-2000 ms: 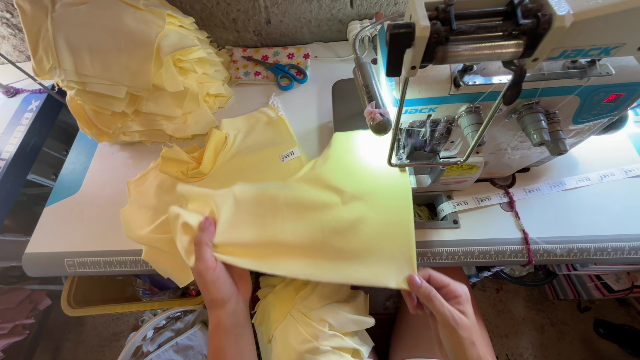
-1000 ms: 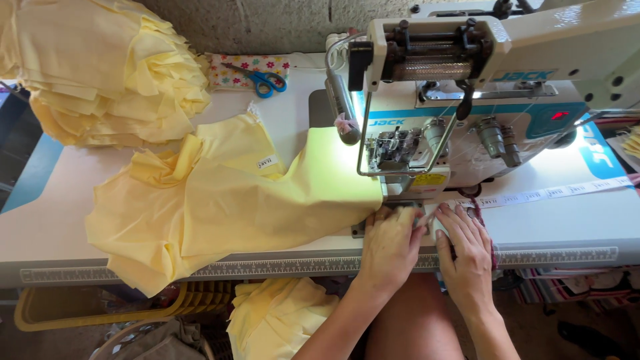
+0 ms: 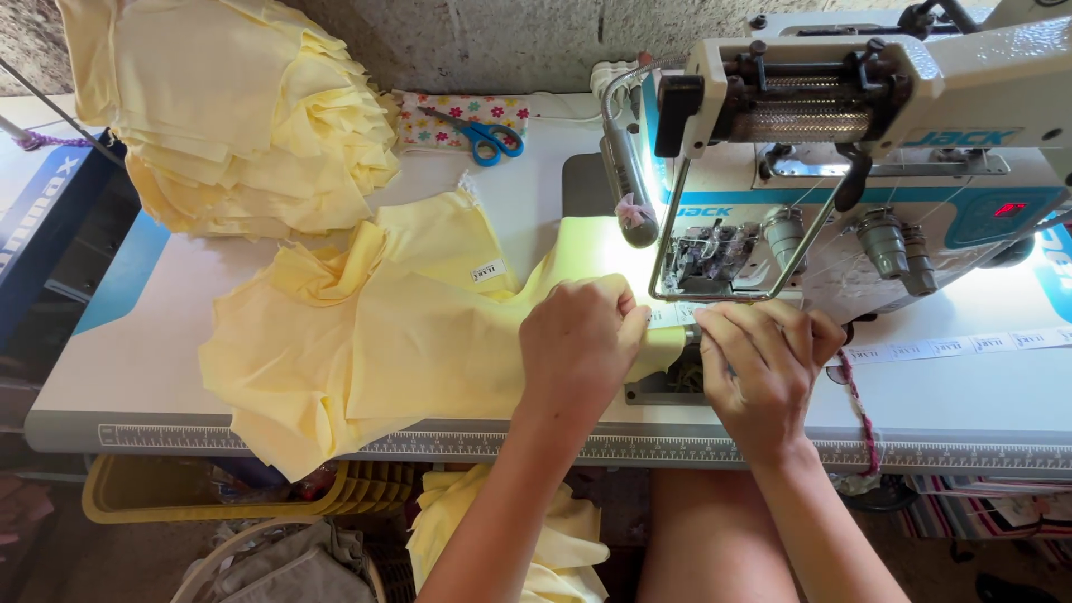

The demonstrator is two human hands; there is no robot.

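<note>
A strip of white woven labels (image 3: 670,314) is pinched at its left end by my left hand (image 3: 582,335) and further right by my right hand (image 3: 758,360). Both hands are at the front of a Jack overlock sewing machine (image 3: 720,251), just below its wire guard. Under the strip lies the right end of a yellow fabric piece (image 3: 452,335), which spreads left over the table and reaches past its front edge. One small white label (image 3: 487,270) shows on the yellow cloth. More of the label strip (image 3: 963,345) runs off to the right.
A tall pile of yellow fabric pieces (image 3: 226,117) is at the back left. Blue-handled scissors (image 3: 486,138) rest on a flowered cloth (image 3: 419,126). Below the table edge (image 3: 251,440) are a yellow plastic basket (image 3: 109,502), a round basket (image 3: 209,561) and more yellow fabric (image 3: 569,536).
Two seconds ago both hands held the yellow fabric; they have since let it go and moved to the machine's front. The label strip is now between them, over the fabric's right end.
</note>
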